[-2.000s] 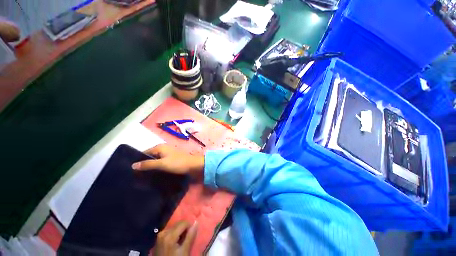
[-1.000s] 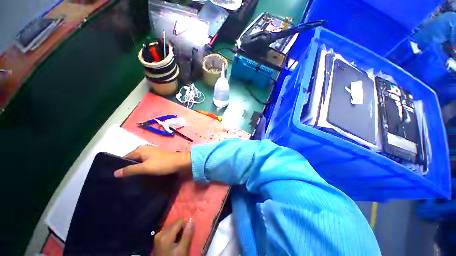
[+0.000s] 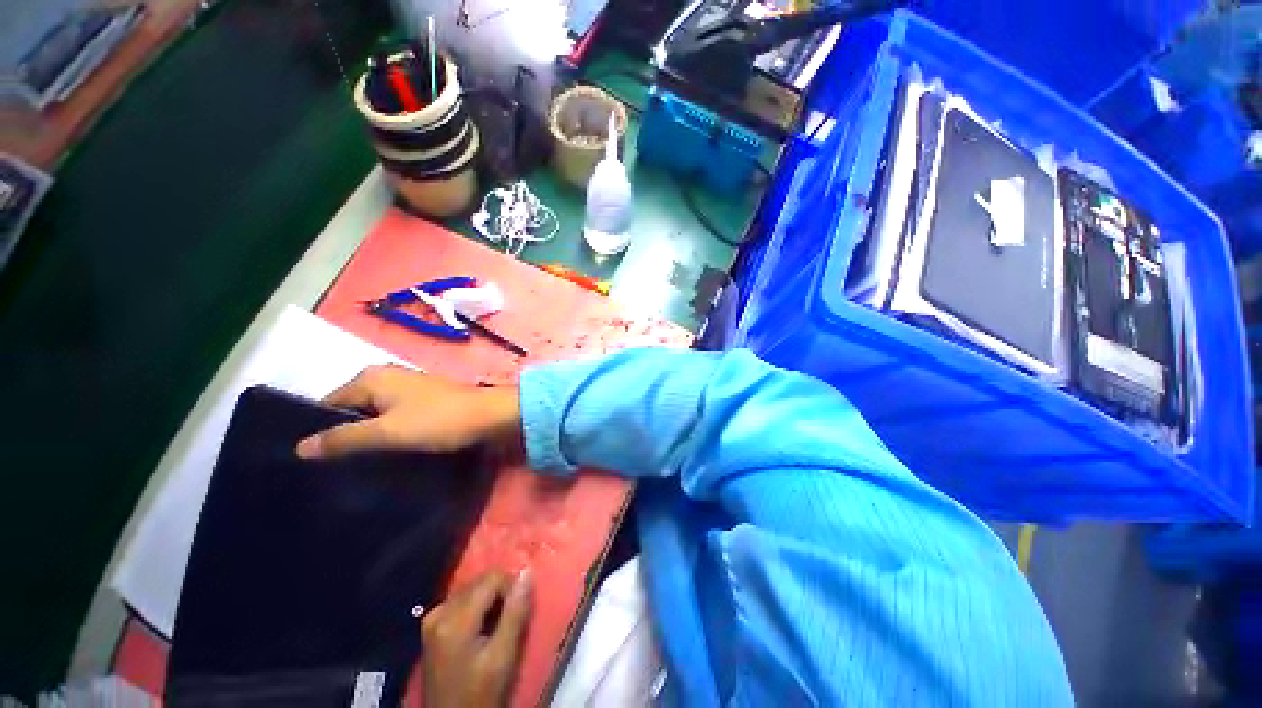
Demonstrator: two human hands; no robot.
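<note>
A glossy black screen panel [image 3: 312, 539] lies at the lower left, partly over a large white sheet [image 3: 180, 477]. A small white label [image 3: 368, 689] shows at its bottom edge, with a small round dot near its right edge. My right hand [image 3: 408, 415] is bare and holds the panel's far edge, thumb on the black face, fingertips partly hidden at the edge. My left hand [image 3: 475, 639] is bare, at the bottom by the panel's right edge, fingers curled; its hold is unclear and it is cut off below.
Blue-handled cutters [image 3: 422, 307] and a thin dark stick lie on the red-orange mat [image 3: 401, 256]. Beyond are a tool cup [image 3: 422, 145], tangled white cord [image 3: 515, 219], tan ring [image 3: 587, 132] and white bottle [image 3: 608, 208]. A blue crate [image 3: 830, 311] of screen units stands right.
The camera view has shifted, so bench items sit higher and further left. The panel sits further left in view, with its label showing more. Both hands keep nearly the same places on or by it.
</note>
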